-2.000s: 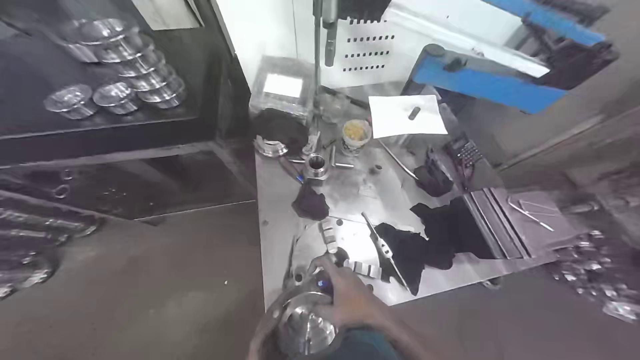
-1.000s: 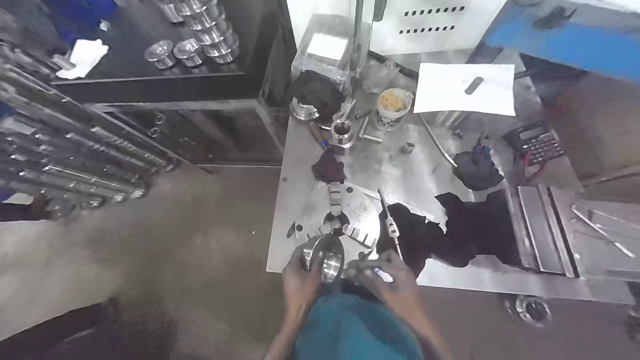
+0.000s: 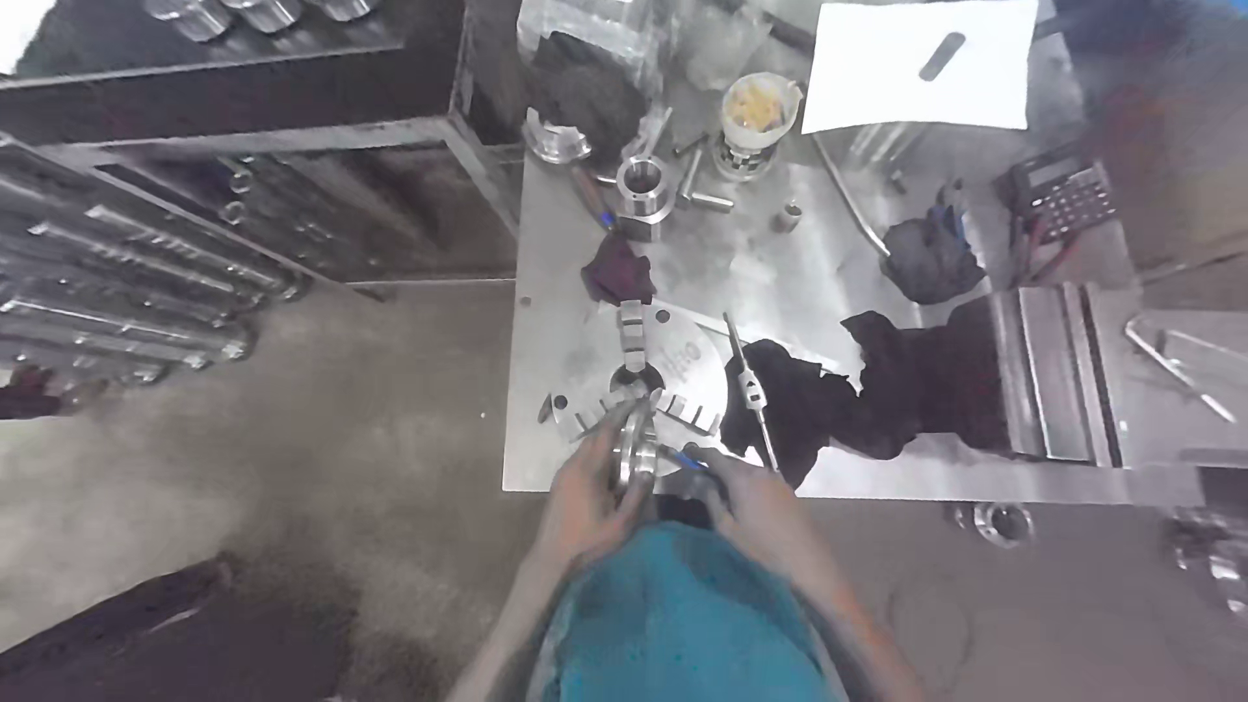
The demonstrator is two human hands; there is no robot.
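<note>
My left hand (image 3: pixel 590 492) grips a shiny turned metal ring (image 3: pixel 636 450) and holds it on edge, tilted, just in front of a three-jaw chuck (image 3: pixel 633 336) on the steel table. In my right hand (image 3: pixel 746 492) is a slim tool with a blue part (image 3: pixel 688 459), its tip pointing at the ring; whether it touches the metal I cannot tell. A tap wrench (image 3: pixel 753 390) lies right of the chuck, partly on black cloth (image 3: pixel 907 390). Behind the chuck sits a dark red rag (image 3: pixel 619 271).
Farther back on the table (image 3: pixel 556 468) stand a metal collar (image 3: pixel 643 185), a cup with yellowish stuff (image 3: pixel 756 107), a T-shaped metal tool (image 3: pixel 704 200) and white paper (image 3: pixel 921 68). At right are a calculator (image 3: pixel 1063 200) and a slotted metal block (image 3: pixel 1053 375). Metal bars (image 3: pixel 127 283) fill the left side.
The ring has come up from a flatter position near the table's front edge and now stands on edge in my left hand. My right hand has moved off it and holds the slim tool. The view has shifted.
</note>
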